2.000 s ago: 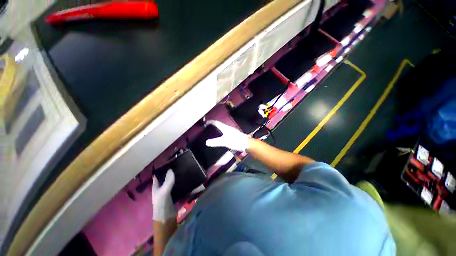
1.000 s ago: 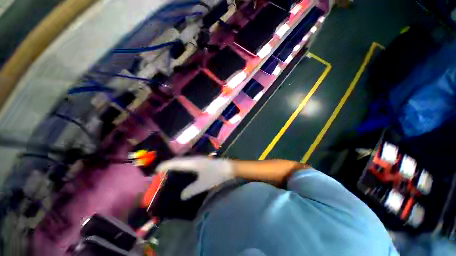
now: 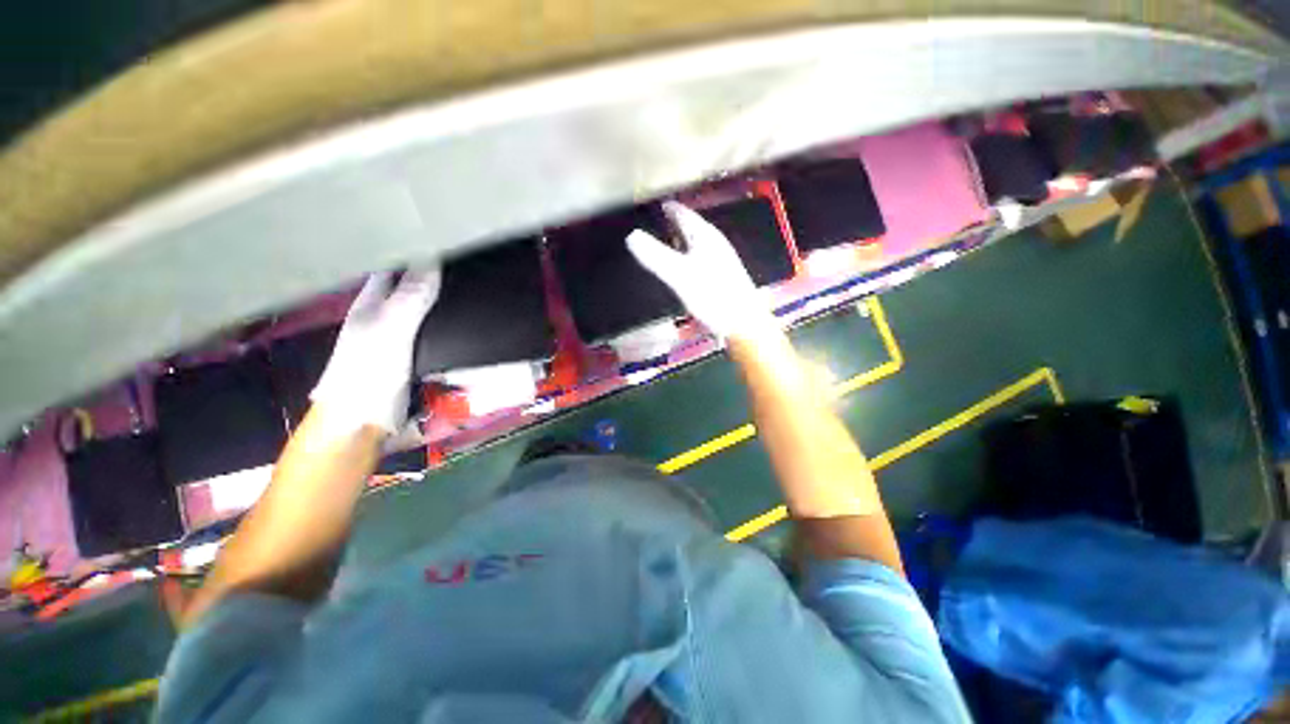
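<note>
Black square units lie in a row on the pink-matted shelf [image 3: 917,187]. My left hand [image 3: 371,347], in a white glove, is at the left edge of one black unit [image 3: 488,314]; its fingertips reach under the pale rack edge, and its grip is unclear. My right hand [image 3: 707,276], also gloved, is over the right part of another black unit [image 3: 601,290], with thumb and fingers spread. Orange-red edges show between the units, and white pieces [image 3: 488,386] lie along the front.
The pale rack edge [image 3: 566,156] overhangs the shelf. More black units [image 3: 125,488] lie to the left and others [image 3: 1012,167] to the far right. Yellow lines [image 3: 962,417] mark the green floor. A blue-clad person [image 3: 1118,615] is at the lower right, beside a black bin [image 3: 1089,460].
The view has swung along the rack. My left hand has come back into view at the shelf. My right hand, earlier over a black unit with a red edge, is now farther right with its fingers spread.
</note>
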